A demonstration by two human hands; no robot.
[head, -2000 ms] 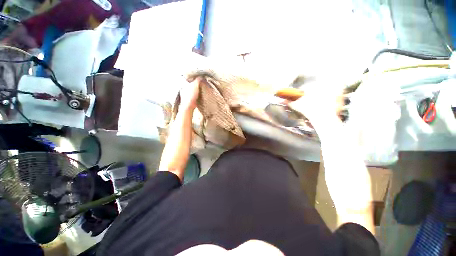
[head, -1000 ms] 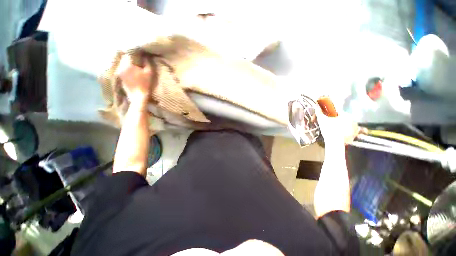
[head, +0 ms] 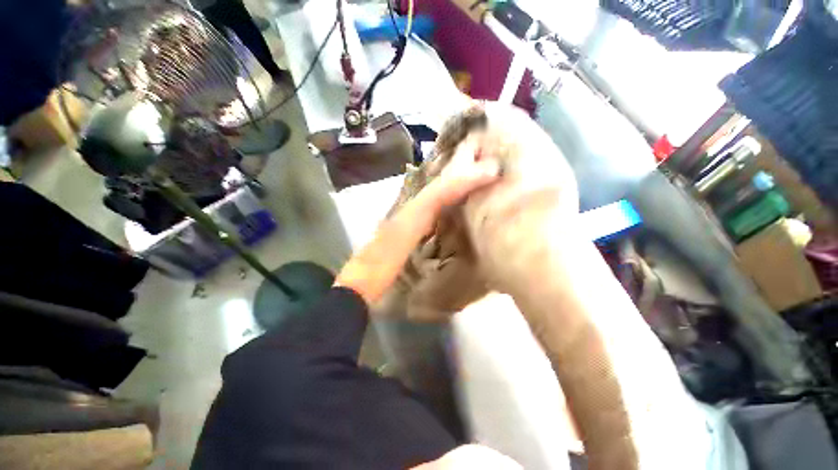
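Note:
The tan garment (head: 586, 367) lies over a long padded surface that runs from the centre towards the lower right; its upper face looks almost white in glare. My left hand (head: 464, 174) grips the bunched cloth at the garment's far left end, with crumpled folds hanging below the wrist. A white board or cover (head: 505, 367) shows beneath the garment, nearer to me. My right hand and the iron are not in view.
A floor fan (head: 175, 73) and a basket (head: 202, 240) stand at left, with dark clothes (head: 60, 266) below. A brown box (head: 369, 154) is beyond my left hand. A blue bar (head: 608, 221) and a cardboard box (head: 776, 266) are at right.
The view has swung left. The iron and my right hand, seen at right before, have left the picture. My left hand still holds the bunched garment end.

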